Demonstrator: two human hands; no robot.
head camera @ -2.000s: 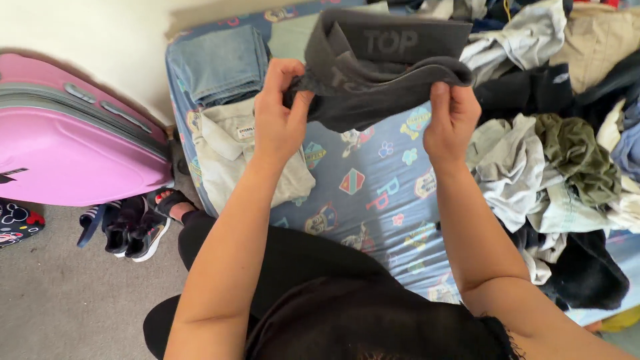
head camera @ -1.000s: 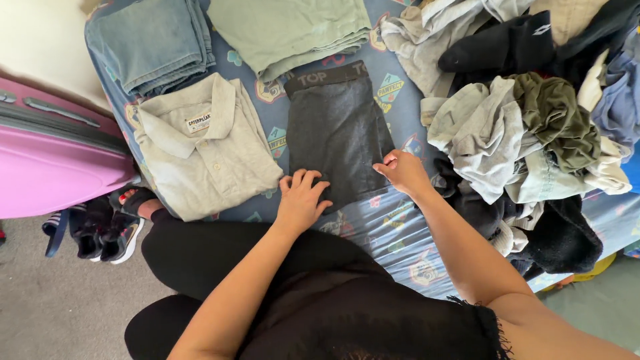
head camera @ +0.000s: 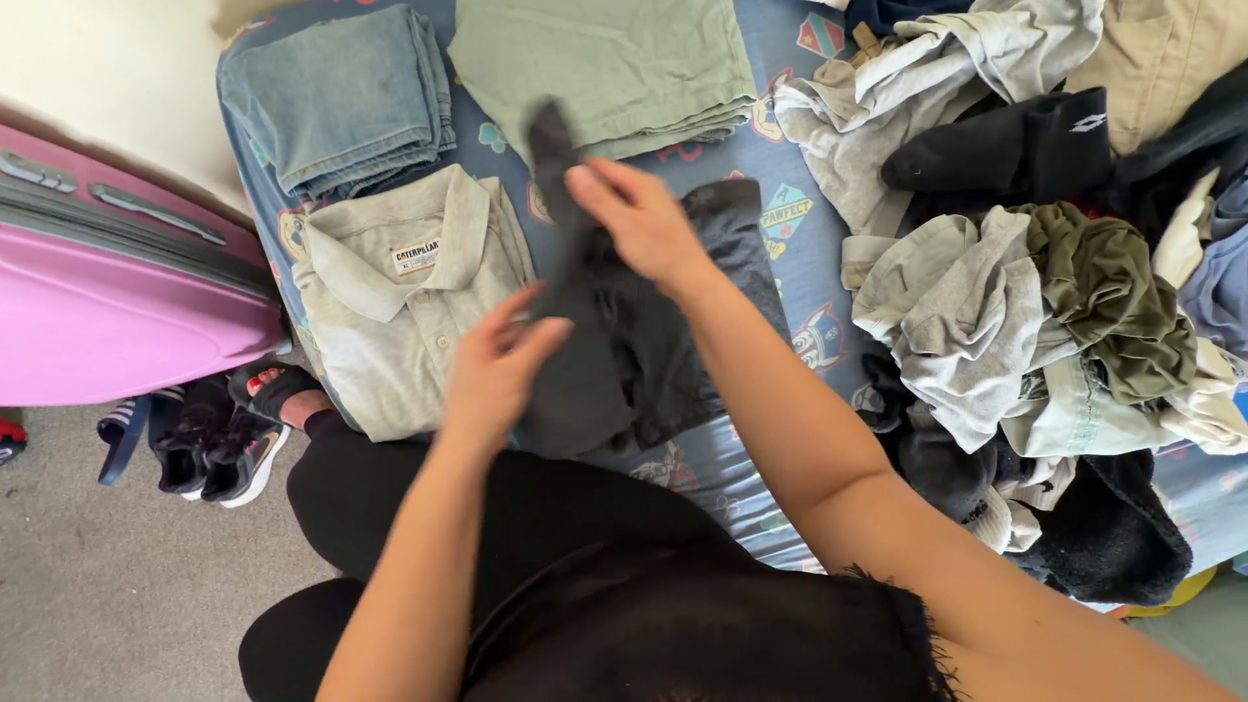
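Dark grey boxer briefs (head camera: 717, 283) lie on the patterned bed sheet, with one side lifted and blurred by motion. My right hand (head camera: 634, 219) grips the raised waistband at its upper end. Lower down, my left hand (head camera: 507, 361) holds the left edge of the lifted part between thumb and fingers. Just left of the briefs lies a folded light grey polo shirt (head camera: 390, 341). A folded pale green garment (head camera: 604, 73) is above them, and folded blue denim (head camera: 336, 97) sits at the upper left.
A heap of loose clothes fills the right side of the bed, with a black sock (head camera: 1004, 146) and an olive garment (head camera: 1116, 292) in it. A pink suitcase (head camera: 117, 302) stands left of the bed. Shoes (head camera: 219, 439) are on the carpet (head camera: 127, 585) beside my foot.
Two seconds ago both hands held the briefs up; one second ago the briefs lay flat under them. Now one side is raised and both hands are higher on it.
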